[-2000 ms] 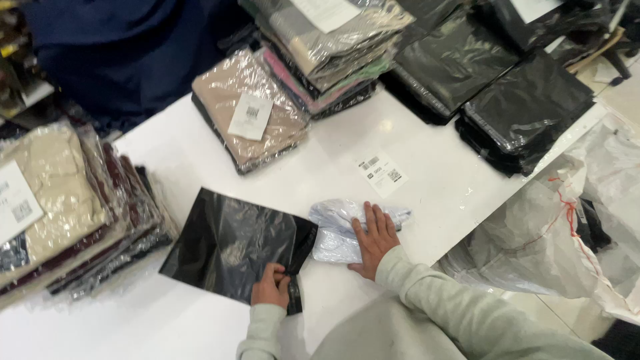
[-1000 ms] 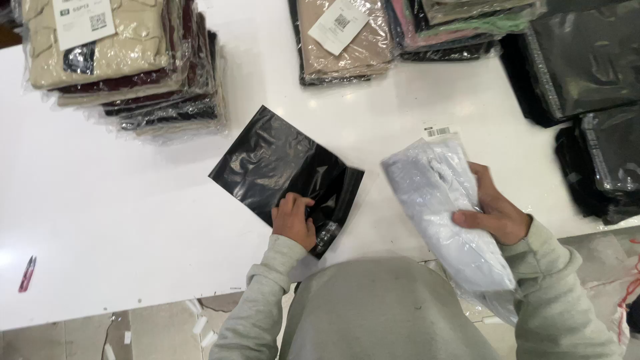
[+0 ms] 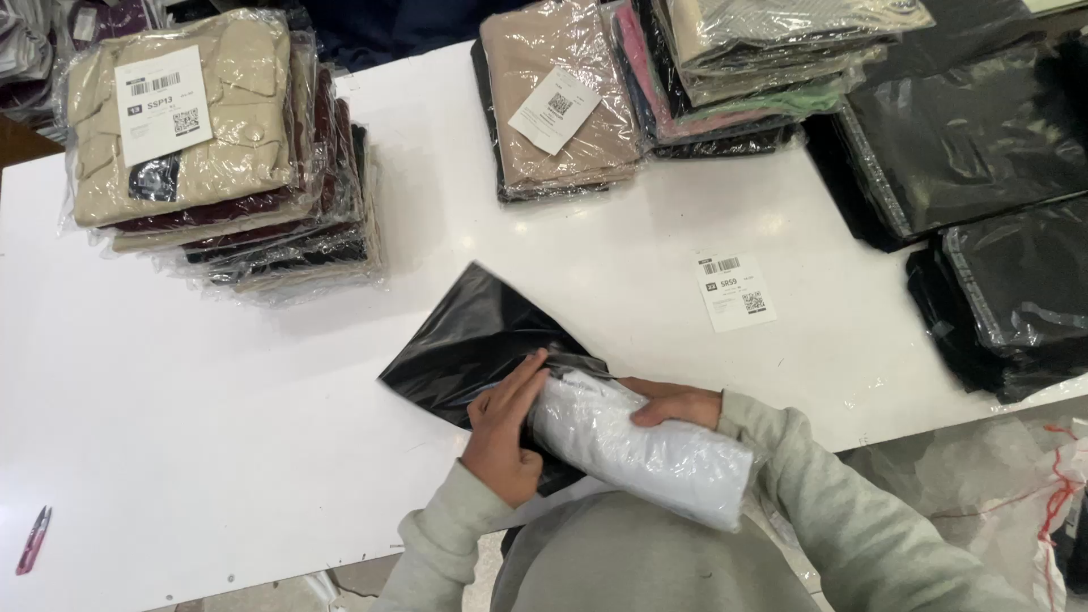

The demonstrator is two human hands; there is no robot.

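Observation:
A black plastic mailer bag (image 3: 476,336) lies on the white table near its front edge. My left hand (image 3: 510,429) holds the bag's mouth, fingers flat along the end of a white garment in clear plastic (image 3: 646,450). That garment is folded into a long bundle, and its far end is at the bag's mouth. My right hand (image 3: 676,404) grips the bundle from its right side, thumb on top, the other fingers mostly hidden. A printed label (image 3: 736,293) with a code lies on the table beyond my right hand.
Bagged beige and dark garments (image 3: 246,127) are stacked at the back left. Another bagged pile (image 3: 544,110) and a taller mixed stack (image 3: 765,76) stand at the back. Black plastic bags (image 3: 960,153) lie in piles at the right. A red pen-like tool (image 3: 34,540) lies front left.
The white bundle, flat under my right hand two seconds ago, was lifted to the right of the bag and is now against its mouth. My left hand has stayed at the bag. The view has shifted.

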